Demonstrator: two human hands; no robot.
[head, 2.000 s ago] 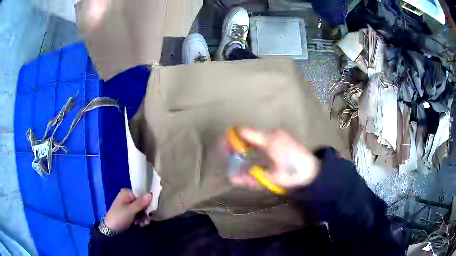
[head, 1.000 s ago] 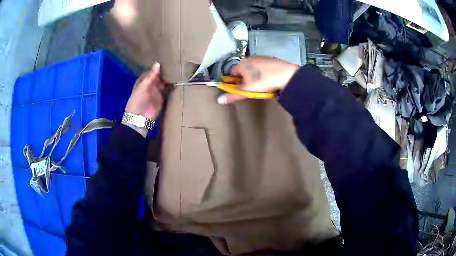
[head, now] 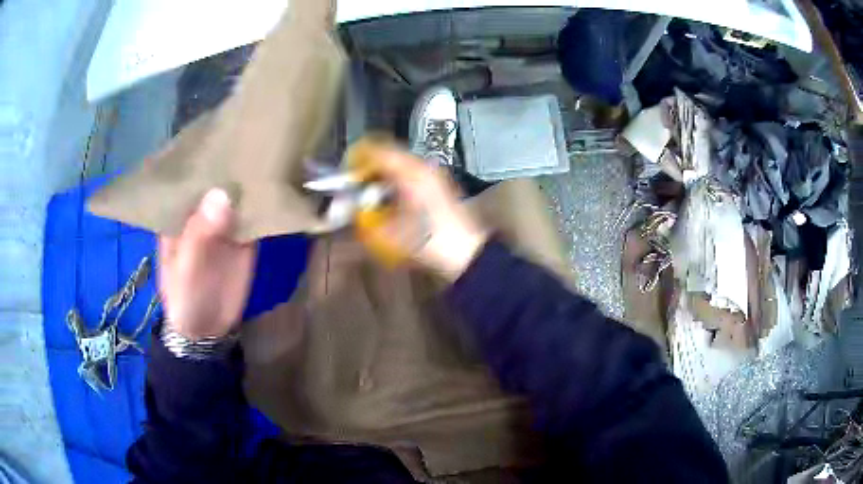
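Note:
My left hand (head: 203, 269) grips the lower edge of a raised brown panel (head: 255, 123), thumb on top. The panel runs up toward the white table. My right hand (head: 416, 213) holds the orange-handled scissors (head: 377, 203), blurred, with the silver blades apart and pointing left at the raised panel's lower right edge. Whether the blades touch the cloth cannot be told. Another brown panel (head: 397, 359) lies over my lap, creased and partly blurred.
A blue bin (head: 85, 416) stands at the left with a knotted tie strip (head: 97, 347) on it. The white table edge (head: 454, 8) crosses the top. A shoe (head: 437, 123) and grey pedal (head: 514, 137) are below. Cloth heaps (head: 710, 246) lie at the right.
The left hand has moved left and down with the raised panel, which now hangs apart from the lap panel. The scissors have moved left and down from the cloth edge, and their blades have opened.

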